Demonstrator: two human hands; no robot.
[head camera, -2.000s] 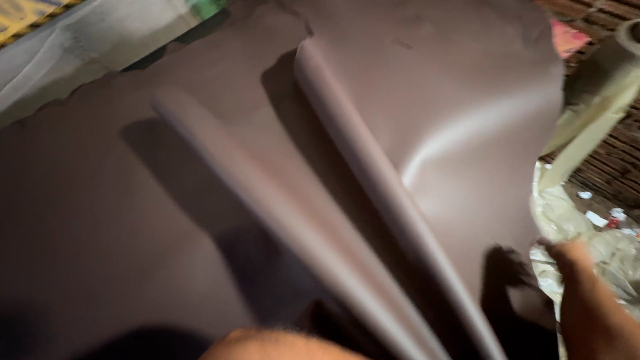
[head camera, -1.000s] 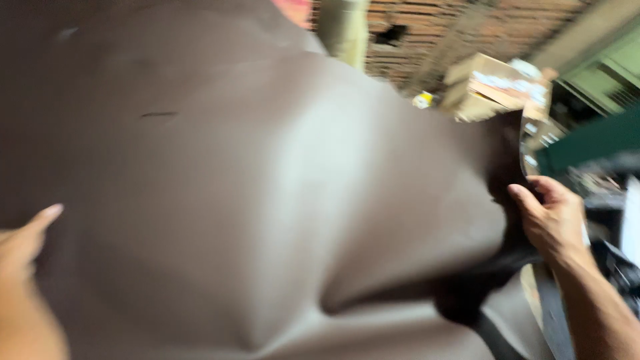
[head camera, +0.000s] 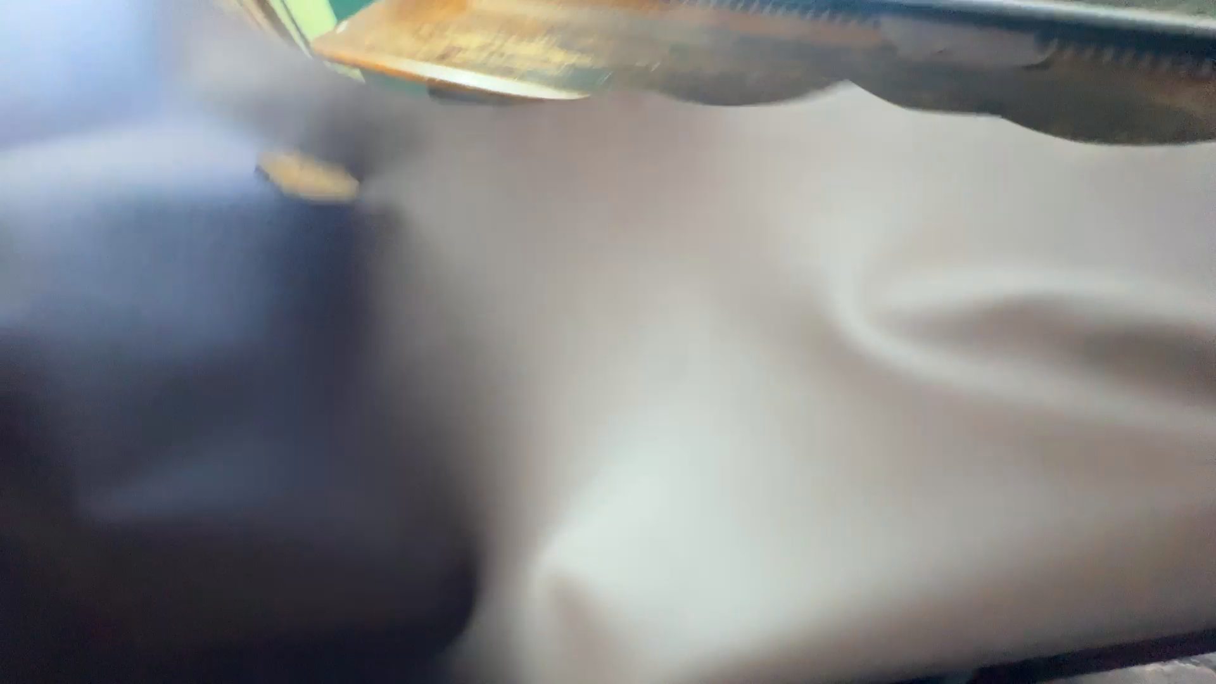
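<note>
A large, smooth brown sheet, which looks like leather, fills most of the head view (head camera: 665, 332). Its surface is blurred, with soft folds at the right and a bright sheen down the middle. At the left a darker, bluish part of sheet material (head camera: 209, 313) hangs in shadow; whether it belongs to the same sheet I cannot tell. A small tan patch (head camera: 309, 178) shows near its top, too blurred to name. Neither my left hand nor my right hand can be seen, so what they hold is hidden.
Along the top, beyond the sheet's wavy edge, runs a worn, rusty-looking surface (head camera: 494, 47) with a dark, ridged strip (head camera: 912, 19) at its far side. Pale green and dark green parts (head camera: 313, 19) show at the upper left.
One second ago both hands were visible, the right one gripping the sheet's edge; now neither is. The sheet has shifted and fills more of the view, which has swung strongly.
</note>
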